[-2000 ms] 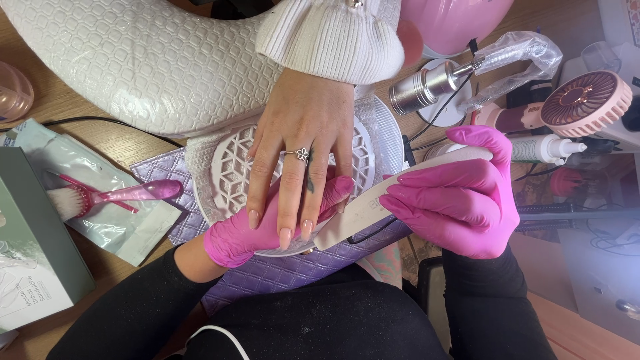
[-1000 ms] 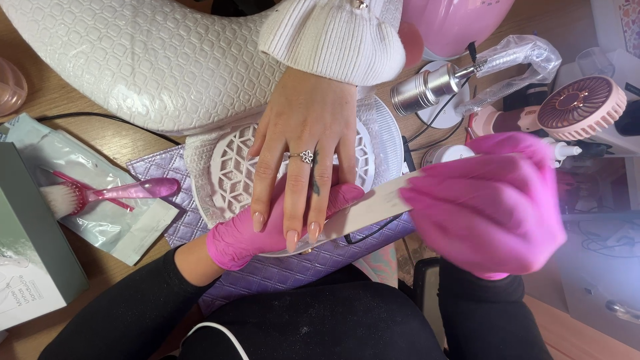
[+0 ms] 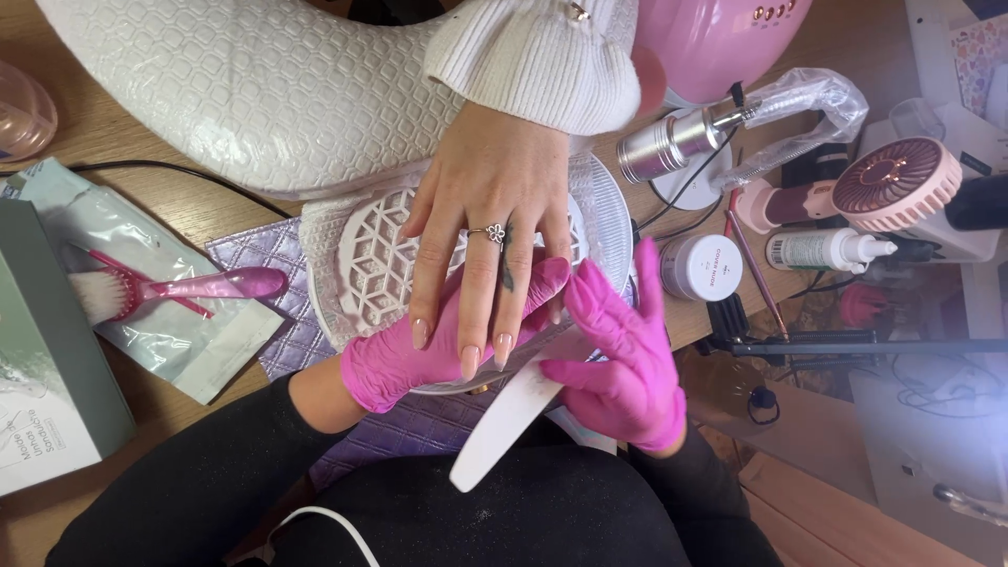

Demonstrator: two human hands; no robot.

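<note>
My left hand, in a pink glove, lies under another person's hand and holds its fingers, the thumb near the little finger. That hand, palm down, has long nude nails, a flower ring and a finger tattoo. In my right hand, also gloved in pink, is a white nail file, held between thumb and fingers; its free end points down toward my black top. Both hands are over a round dust collector with a white patterned grille.
A white padded armrest spans the top. At left are a box, a plastic packet and a pink-handled brush. At right stand a jar, a small fan, a white bottle and a metallic lamp head.
My right hand has moved left toward the other person's fingers, and the file has swung to point down and left. My left hand still holds the other person's hand.
</note>
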